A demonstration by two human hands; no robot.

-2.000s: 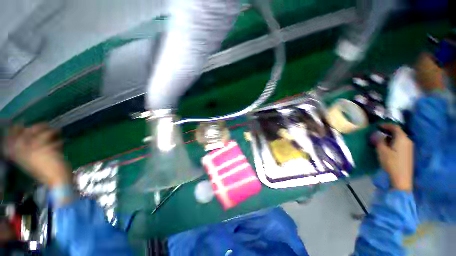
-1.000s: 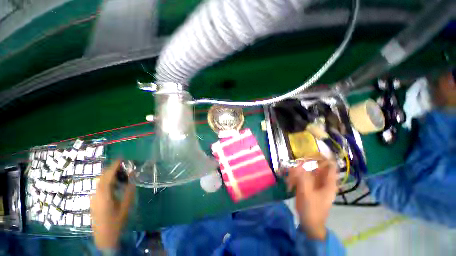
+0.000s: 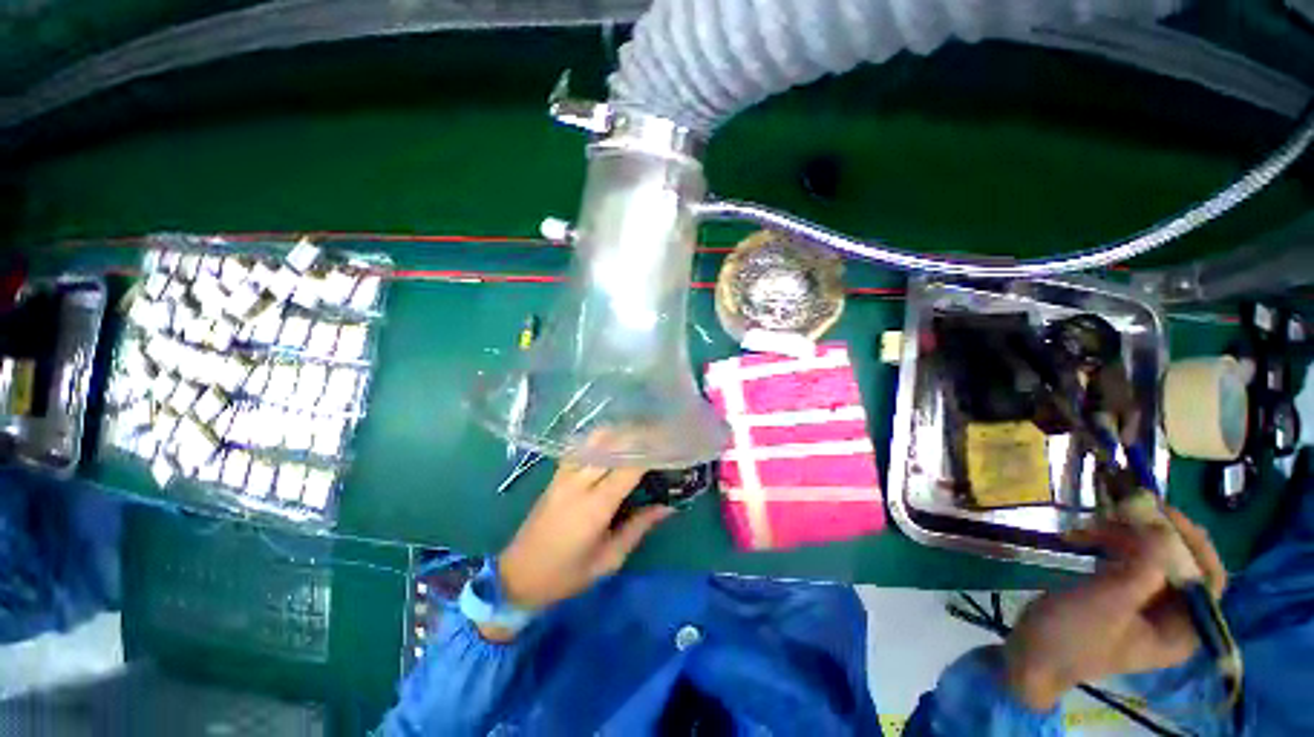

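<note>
My left hand (image 3: 577,530) is below the rim of the clear fume hood (image 3: 634,317) and holds a small round black module (image 3: 672,487) against the green mat. The hood rim partly covers the fingertips. My right hand (image 3: 1117,598) is at the lower right, closed around the soldering iron (image 3: 1153,518). The iron points up and left over the metal tray (image 3: 922,526), its cord trailing down. Its tip is hard to tell among the dark things in the tray. The pink cloth with white stripes (image 3: 800,468) lies between the hands.
White components (image 3: 238,382) fill a clear tray at the left, beside another metal tray (image 3: 72,374). A foil-like bowl (image 3: 781,288) sits behind the cloth. A yellow sponge (image 3: 1006,464) lies in the right tray. A beige roll (image 3: 1205,408) and black modules (image 3: 1271,389) are further right. A ribbed hose (image 3: 807,58) hangs above.
My left hand has moved right to below the hood and now shows the black module. My right hand has moved right and closed on the soldering iron. The view has shifted and steadied.
</note>
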